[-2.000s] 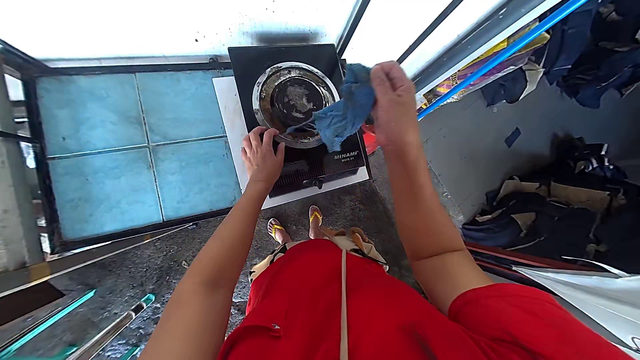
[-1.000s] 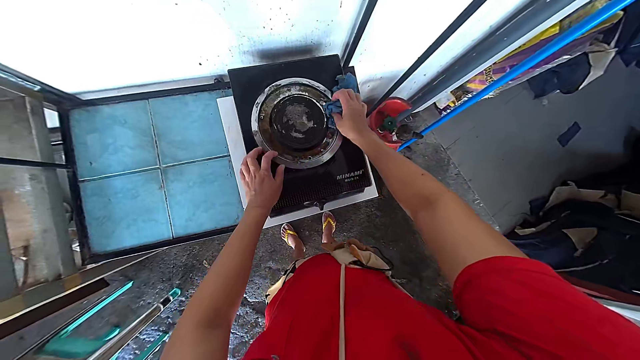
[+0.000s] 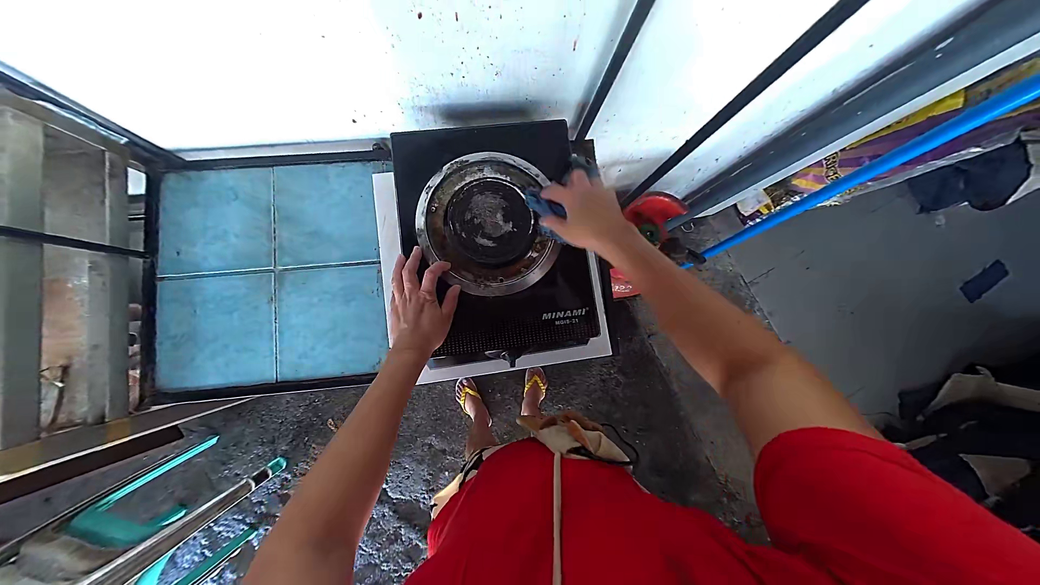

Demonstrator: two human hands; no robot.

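A black Minami single-burner gas stove (image 3: pixel 520 313) stands on a white board at the centre. Its round metal drip pan (image 3: pixel 487 280) is stained around the dark burner (image 3: pixel 491 223). My left hand (image 3: pixel 420 302) rests at the lower left of the pan, its fingertips on the rim. In my right hand (image 3: pixel 587 213) is a blue cloth (image 3: pixel 543 203), bunched up and touching the pan's right rim. The control knob (image 3: pixel 508 357) is at the stove's front edge.
Blue tiles (image 3: pixel 215 325) in a black frame lie left of the stove. A red object (image 3: pixel 655 213) is at the right, near a blue pole (image 3: pixel 861 175). Glass panels or strips (image 3: pixel 122 524) lean at the lower left. Dark cloth (image 3: pixel 967 431) is piled at the far right.
My right hand and the cloth have come down from above the stove to the pan's right rim. My left hand remains at the pan's lower left.
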